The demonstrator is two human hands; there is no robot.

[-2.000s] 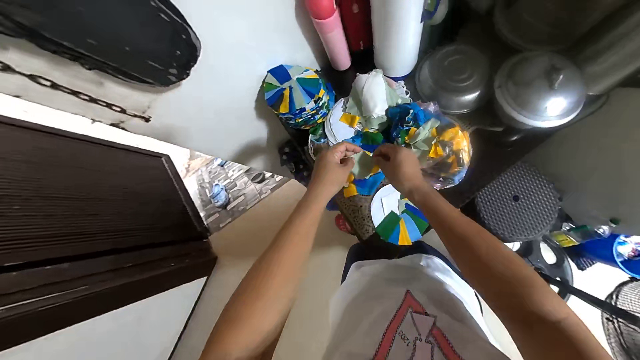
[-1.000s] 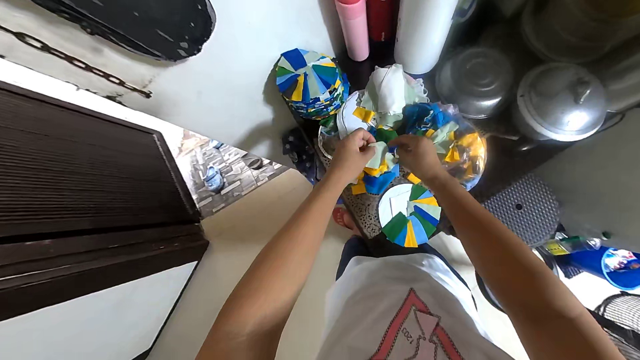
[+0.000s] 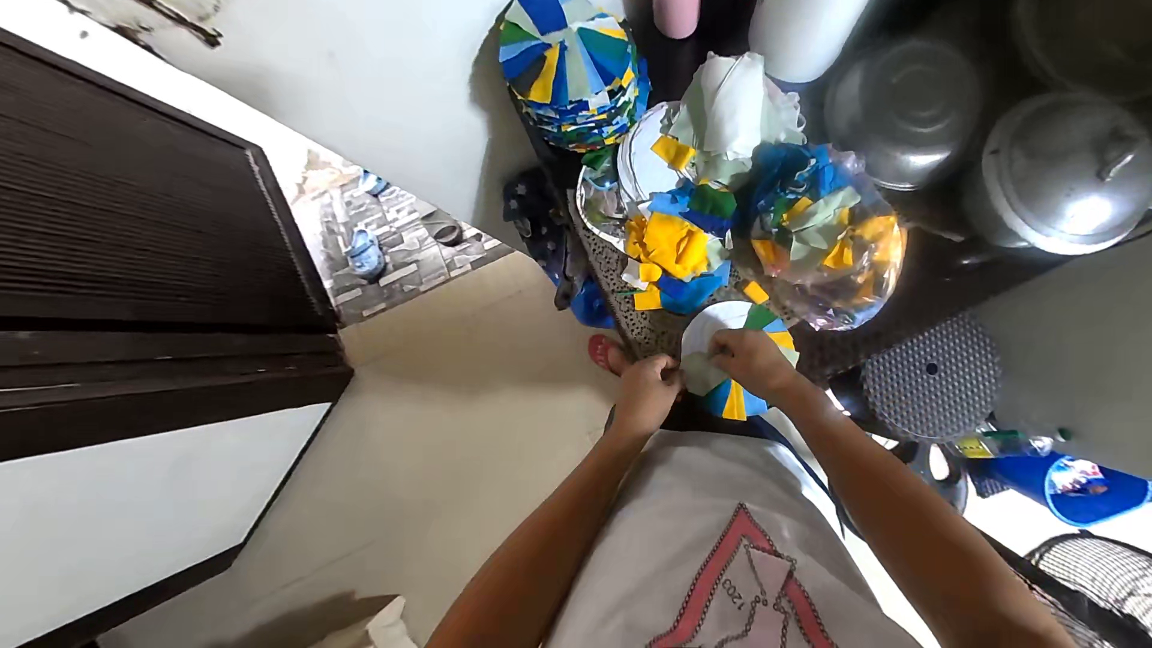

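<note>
A white disc (image 3: 715, 319), partly covered with blue, green and yellow fabric-like strips, lies at the counter's near edge. My left hand (image 3: 650, 393) and my right hand (image 3: 749, 360) pinch a pale grey-green piece (image 3: 702, 373) between them, over the disc's left part. Beyond it sits a heap of yellow scraps (image 3: 670, 247) with blue and green ones. A clear plastic bag (image 3: 846, 297) of coloured scraps is to its right. White discs (image 3: 641, 162) lie farther back, beside a tall stack of covered colourful discs (image 3: 567, 67) and a white cloth-like bundle (image 3: 733, 108).
Metal pots with lids (image 3: 1062, 180) stand at the back right, near a white cylinder (image 3: 801, 36). A round perforated grey seat or mat (image 3: 931, 378) and a blue bucket (image 3: 1093, 495) are at the right. A dark louvred door (image 3: 135, 207) is at the left.
My hands have moved from the scrap heap toward me, to the partly covered disc, with a pale piece now between them. The view has shifted.
</note>
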